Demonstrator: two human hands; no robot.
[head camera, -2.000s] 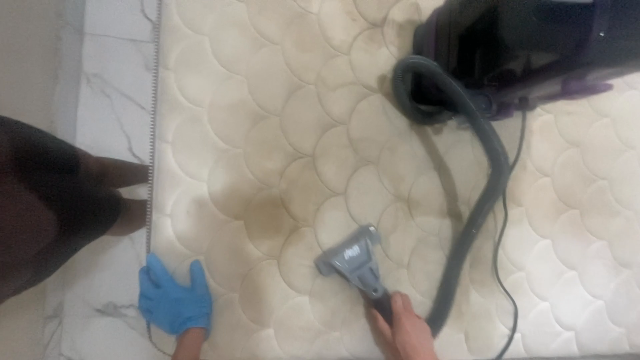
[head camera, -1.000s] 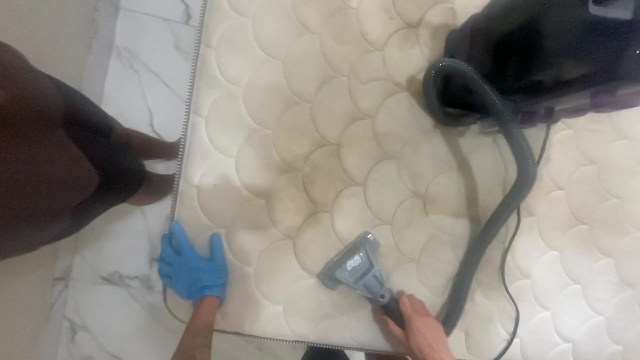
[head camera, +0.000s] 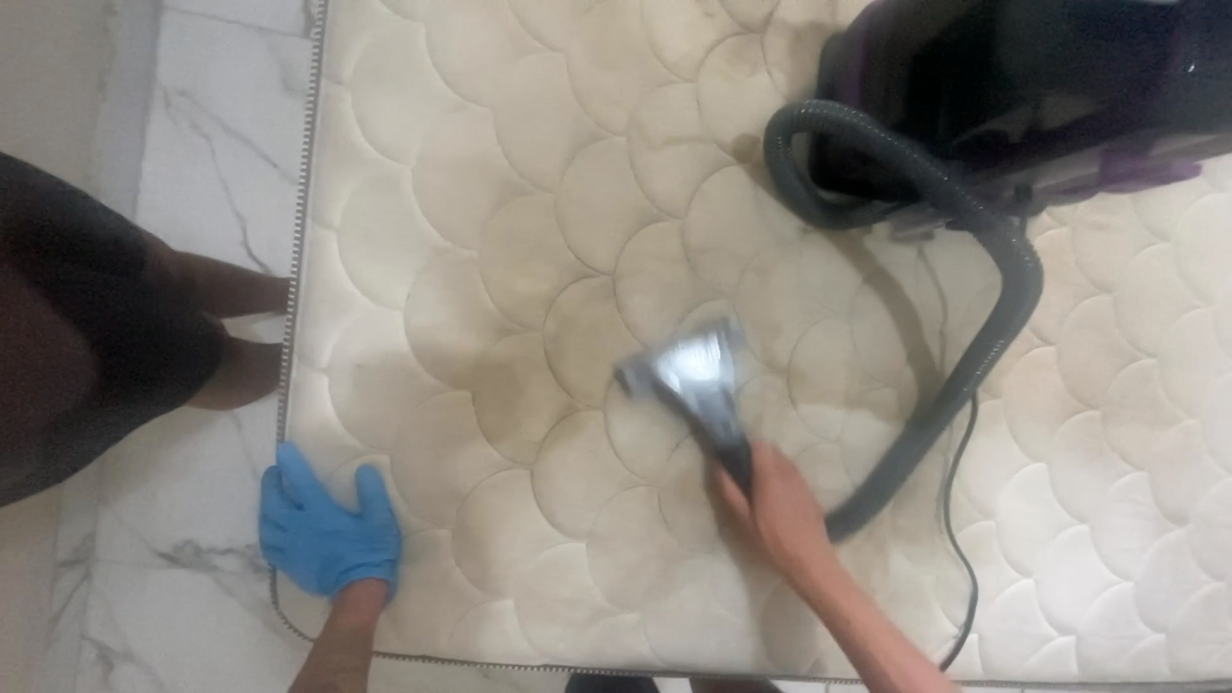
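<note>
My left hand (head camera: 332, 527), in a blue glove, rests with spread fingers on the lower left corner of a quilted cream mattress (head camera: 500, 597). Bare, my right hand (head camera: 778, 500) grips the dark handle of an upholstery cleaning nozzle (head camera: 698, 371), whose blurred wide head lies over the mattress middle. A grey corrugated hose (head camera: 991, 337) runs from beside my right wrist up to a black and purple cleaning machine (head camera: 991, 106) at the upper right. Brownish stains mark the quilting left of the nozzle.
A person in dark clothing (head camera: 87, 337) stands at the left, their legs beside the mattress edge. Marbled floor tiles (head camera: 202, 462) show along that side. A thin black cable (head camera: 953, 539) curves over the mattress right of the hose.
My right hand has pushed the nozzle up the mattress, farther from its lower edge. My left hand stays at the corner, fingers spread.
</note>
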